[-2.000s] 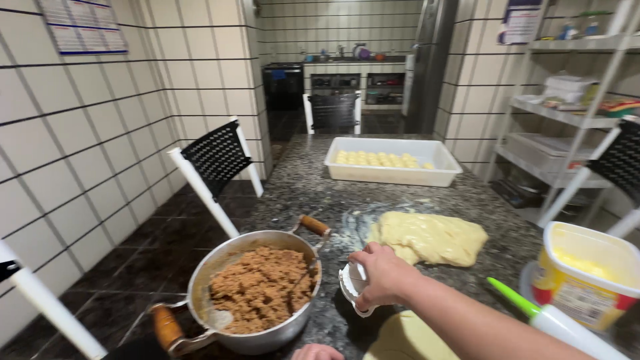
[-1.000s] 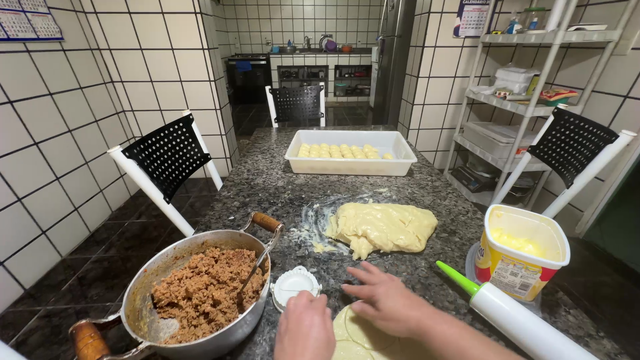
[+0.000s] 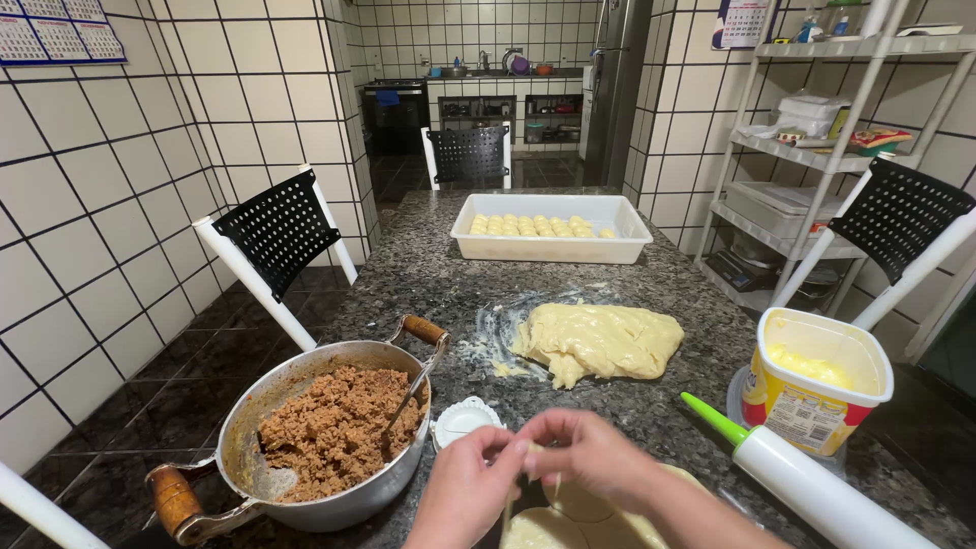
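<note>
My left hand (image 3: 469,484) and my right hand (image 3: 587,450) meet above the near table, fingertips pinching a thin strip of dough (image 3: 534,457). Below them lies rolled-out dough (image 3: 545,530) with round cuts in it, partly hidden by my hands. A white plastic dough press (image 3: 465,421) rests just beyond my left hand. To the left stands an aluminum pot (image 3: 328,515) of brown crumbly filling (image 3: 343,427) with a metal spoon in it. A lump of dough (image 3: 610,341) lies farther back on a floury patch.
A white tray (image 3: 549,250) of small dough pieces stands at the back of the granite table. On the right are an open margarine tub (image 3: 808,412) and a white rolling pin (image 3: 823,488) with a green handle. Chairs (image 3: 278,229) stand around the table, and a shelf unit (image 3: 831,156) is at the right.
The white press, under my right hand two seconds ago, lies released on the table. Both hands have come together, with a strip of dough between their fingers.
</note>
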